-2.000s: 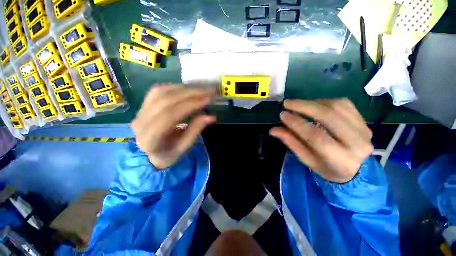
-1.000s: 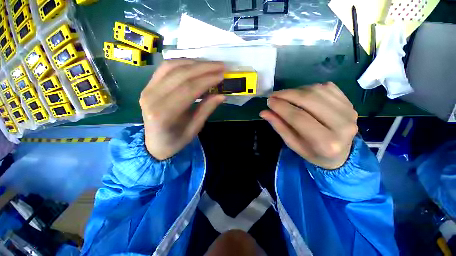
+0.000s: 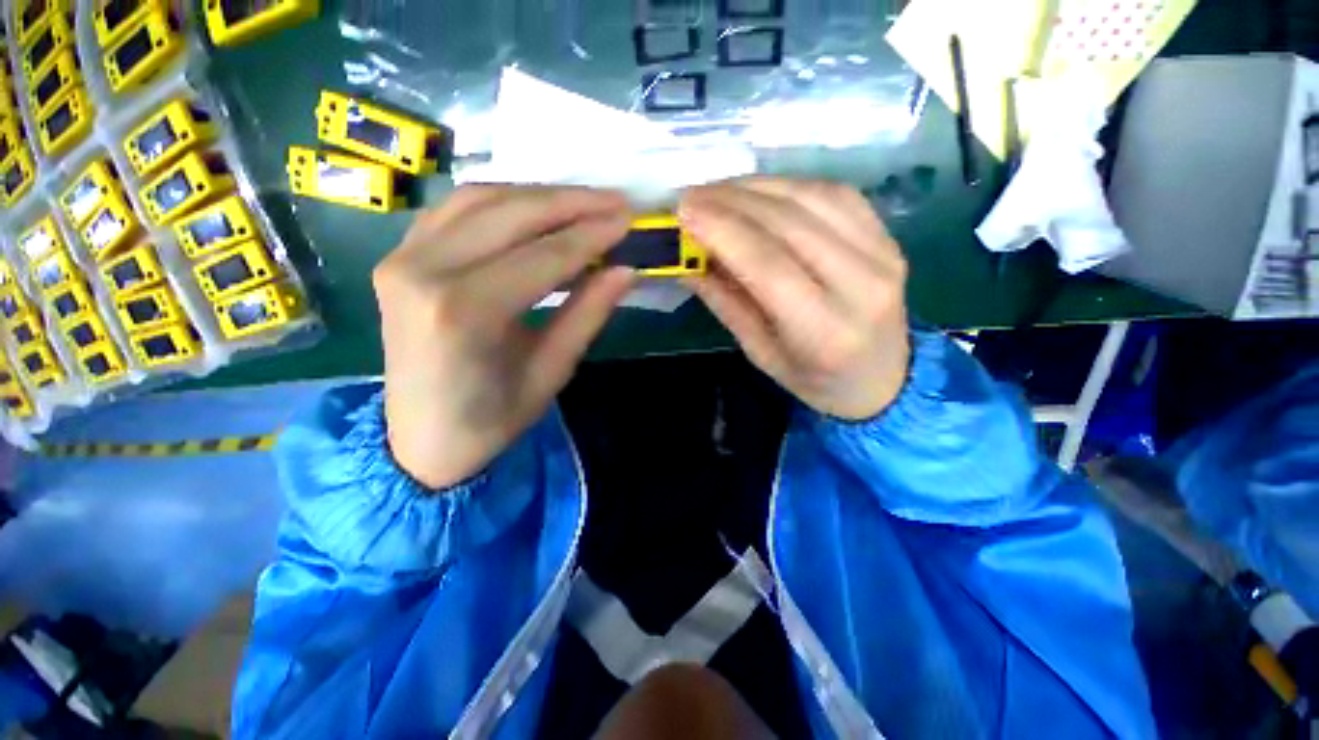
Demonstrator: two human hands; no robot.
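A yellow device housing [image 3: 658, 255] with a dark rectangular window lies over the white work pad [image 3: 723, 158] at the bench's front edge. My left hand [image 3: 499, 311] grips its left end between thumb and fingers and hides that end. My right hand [image 3: 803, 282] grips its right end, with the fingertips at the top right corner. Both hands are bare. They cover much of the pad. Whether anything small is pinched in my fingertips cannot be seen.
A blister tray [image 3: 239, 347] of yellow housings is at left. Two housings [image 3: 379, 133] lie beside it. Black frames [image 3: 673, 93] lie on clear film behind the pad. A white wipe [image 3: 1053, 188], a dark pen-like tool [image 3: 962, 109] and a white box [image 3: 1280, 217] are at right. Another person's blue sleeve [image 3: 1258, 463] is at lower right.
My right hand has moved left from beside the pad onto the housing's right end. My left hand moved onto the left end earlier and remains there. The whole view has shifted.
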